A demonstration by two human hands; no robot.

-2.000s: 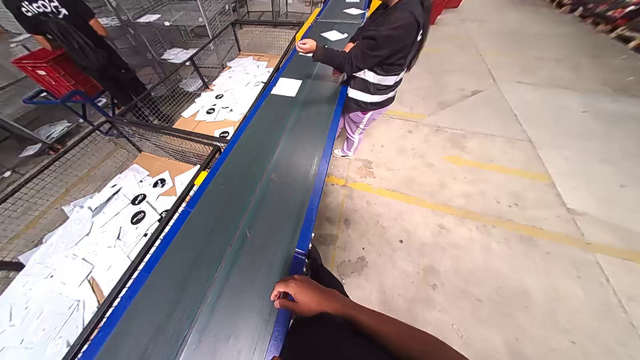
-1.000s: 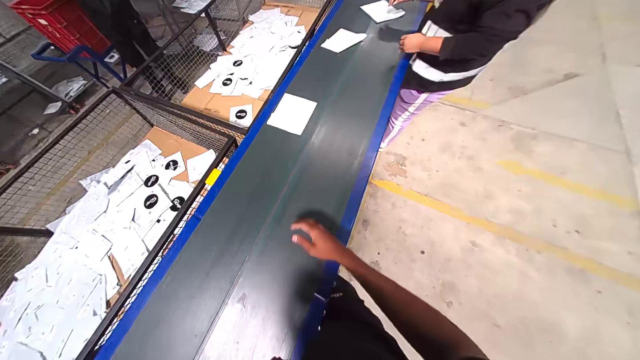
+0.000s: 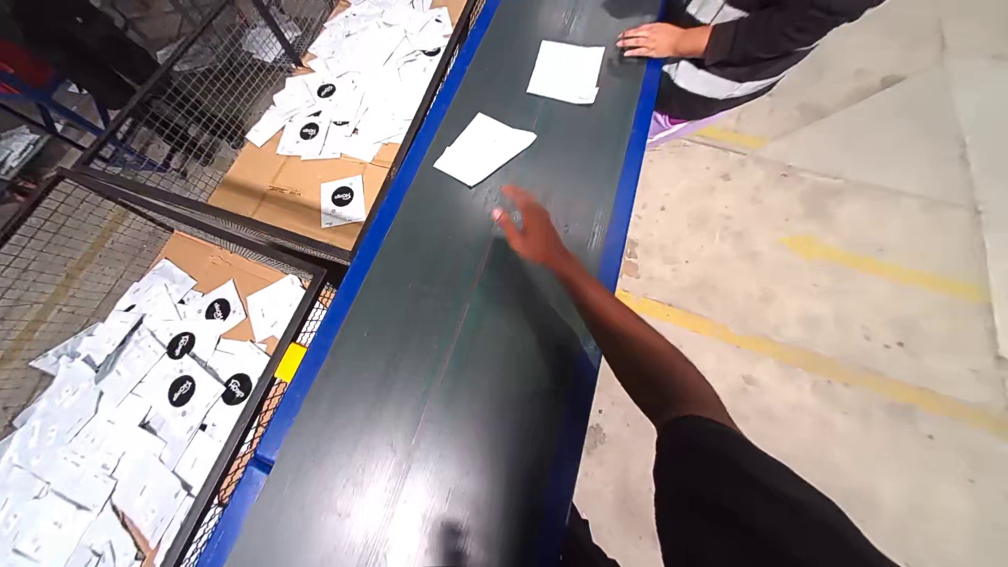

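My right hand (image 3: 531,228) reaches over the dark conveyor belt (image 3: 409,315), fingers apart and holding nothing. Just beyond its fingertips lies a white mailing packet (image 3: 484,150) on the belt. A second white packet (image 3: 565,72) lies farther up, nearer the belt's right side. My left hand is not in view.
Blue rails (image 3: 626,209) edge the belt. Left of it stand two wire-mesh cages with cardboard, heaped with white packets (image 3: 118,441), some bearing round black marks. A co-worker's hand (image 3: 652,41) rests at the belt's upper right edge. Another person stands at upper left, behind mesh.
My right hand has moved from the belt's right edge out over the belt, up to near a packet. The view has moved in toward the belt and cages.
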